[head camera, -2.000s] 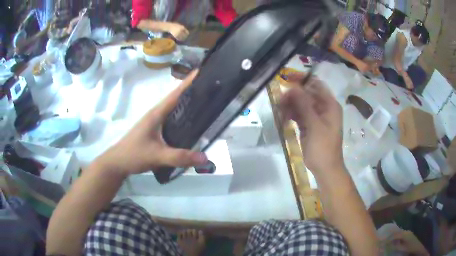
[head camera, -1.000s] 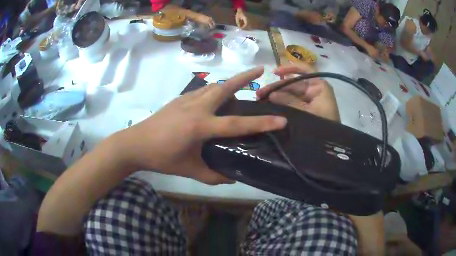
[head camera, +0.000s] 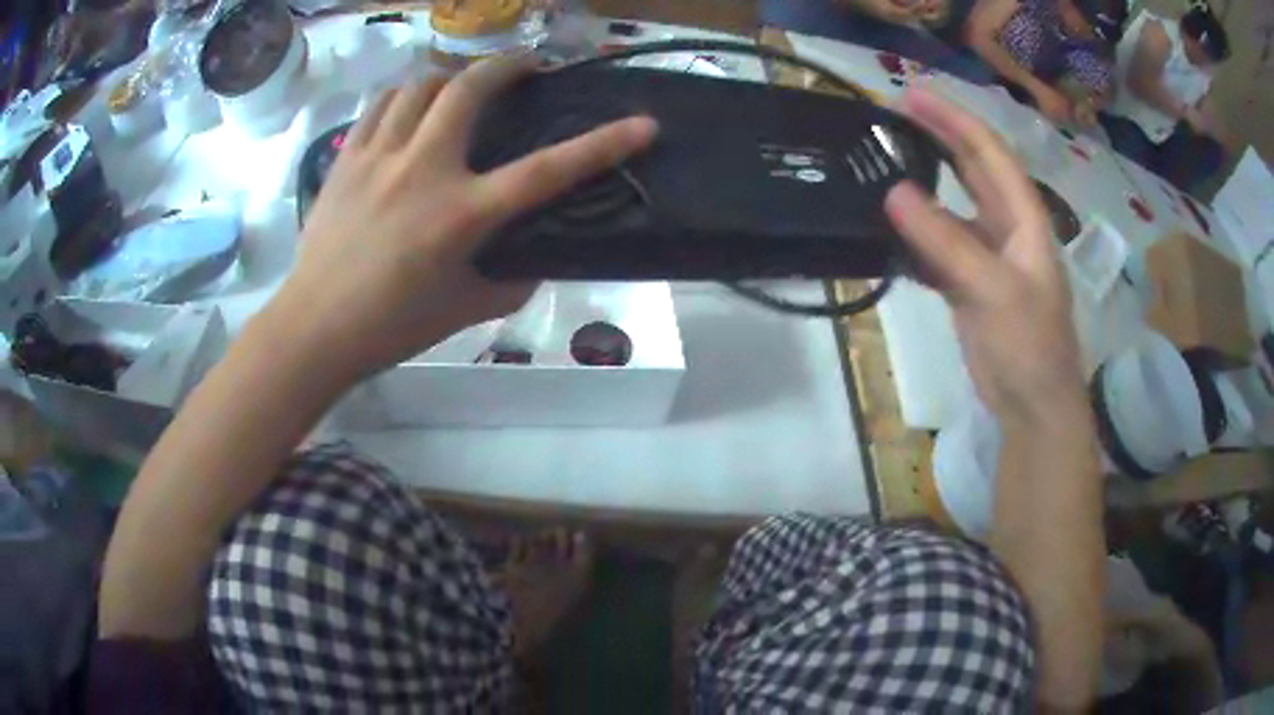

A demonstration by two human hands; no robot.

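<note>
A long rounded black device [head camera: 741, 182] is held level above the table, with small white labels toward its right end. A black cable [head camera: 803, 296] loops behind and below it. My left hand [head camera: 419, 210] grips the device's left end, fingers over its face. My right hand [head camera: 999, 252] holds its right end between thumb and fingers. Below the device, a long open white box base [head camera: 545, 394] lies on the table with a dark round piece [head camera: 601, 344] in it. The device hides part of the box.
The neighbour's open white box [head camera: 133, 366] and a pale blue bagged device [head camera: 161, 259] lie at left. A white drum with a dark centre [head camera: 252, 56] stands farther back. A brown carton [head camera: 1195, 300] and a white drum [head camera: 1148, 405] are at right. People sit at the back.
The device has moved up and away from my knees and is now level. My right hand has come from behind it to its right end. The white box base shows below it again.
</note>
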